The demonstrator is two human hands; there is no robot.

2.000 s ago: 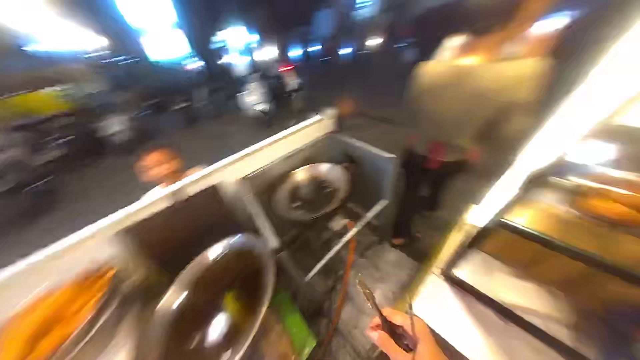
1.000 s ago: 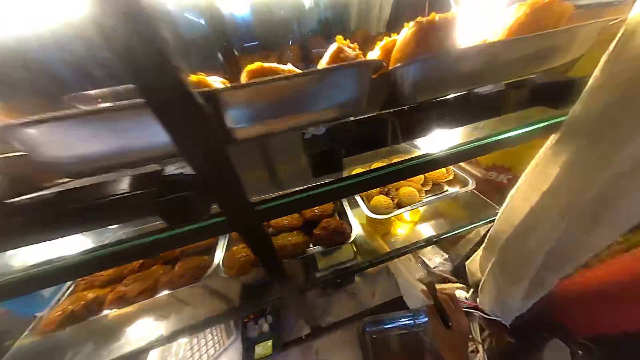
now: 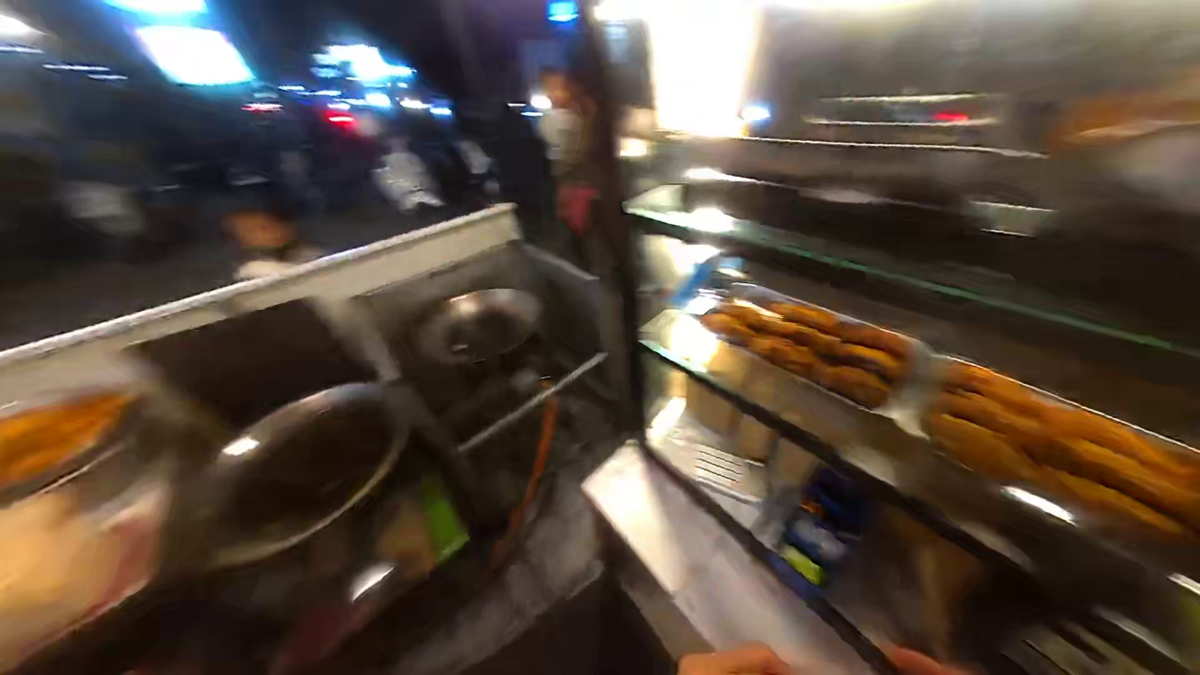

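Only blurred fingers show at the bottom edge. What looks like my left hand (image 3: 736, 660) is beside the pale counter (image 3: 684, 553), and what looks like my right hand (image 3: 921, 662) is near the dark frame of the glass case. Both are mostly cut off, and anything in them is hidden. Above them on a glass shelf, browned food pieces (image 3: 825, 352) fill one metal tray, and more orange-brown fried pieces (image 3: 1059, 441) fill another. A large metal pan (image 3: 309, 469) sits at the left, below a smaller round metal pan (image 3: 483, 323).
A metal-walled cooking stand (image 3: 412, 253) surrounds the pans. An orange hose (image 3: 544, 450) runs down beside them. A bowl of orange food (image 3: 61, 431) is at the far left. A dark upright post (image 3: 623, 281) borders the glass case. People stand beyond, a person (image 3: 262, 239) among them.
The view has swung from the glass case back toward the pans. One second ago a hand with a dark tool showed beside pale paper or cloth; now only fingers show at the bottom edge.
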